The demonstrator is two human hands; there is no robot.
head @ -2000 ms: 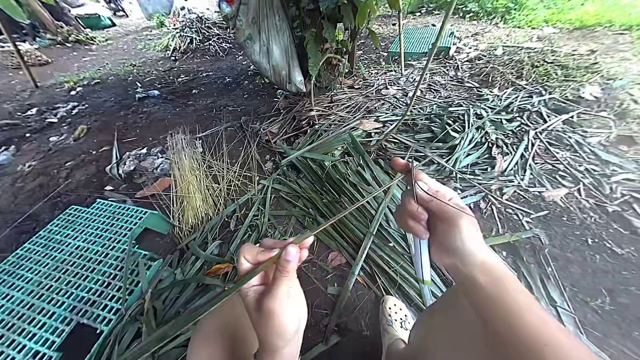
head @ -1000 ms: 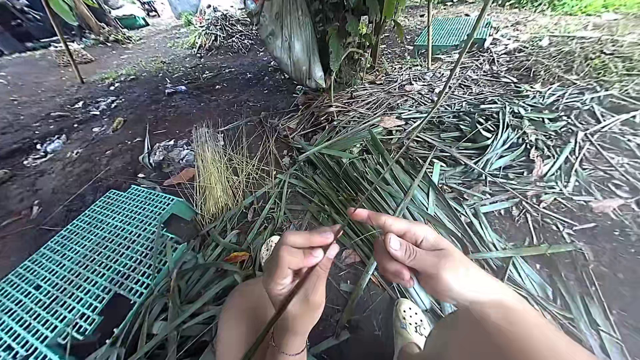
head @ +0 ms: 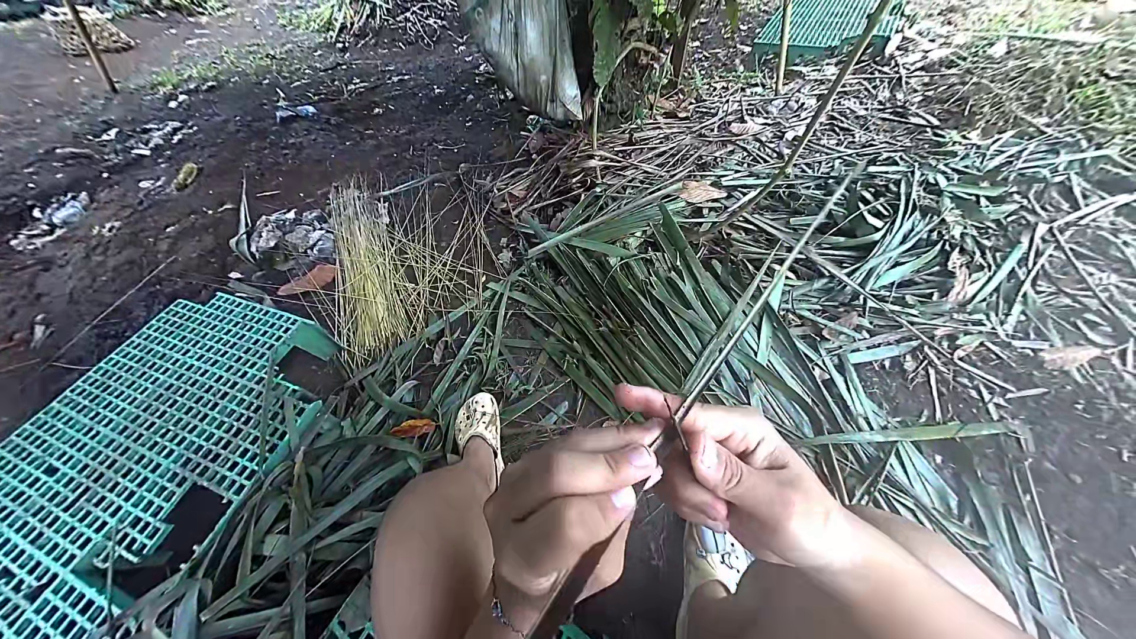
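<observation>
My left hand (head: 568,506) pinches a long narrow palm leaf strip between thumb and fingertips; its darker end runs down past the wrist. Close beside it, almost touching, my right hand (head: 737,470) has thumb and forefinger closed on the strip (head: 754,306), which rises to the upper right. Part of a light-coloured tool, perhaps a knife handle (head: 713,540), shows below the right palm; its blade cannot be made out. Beyond both hands lies a pile of long green leaves (head: 621,311). A bundle of thin yellowish leaf ribs (head: 364,275) stands left of the pile.
A green plastic grate (head: 142,426) lies at the left, another (head: 825,27) at the back right. A thin pole (head: 821,111) slants above the pile. A grey sack (head: 528,53) hangs by a plant. Cut leaves (head: 896,231) litter the right. My patterned clogs (head: 479,417) are below.
Two seconds ago my hands were farther apart along a strip; now they are close together. A strip now extends to the upper right from the right hand, unlike one second ago.
</observation>
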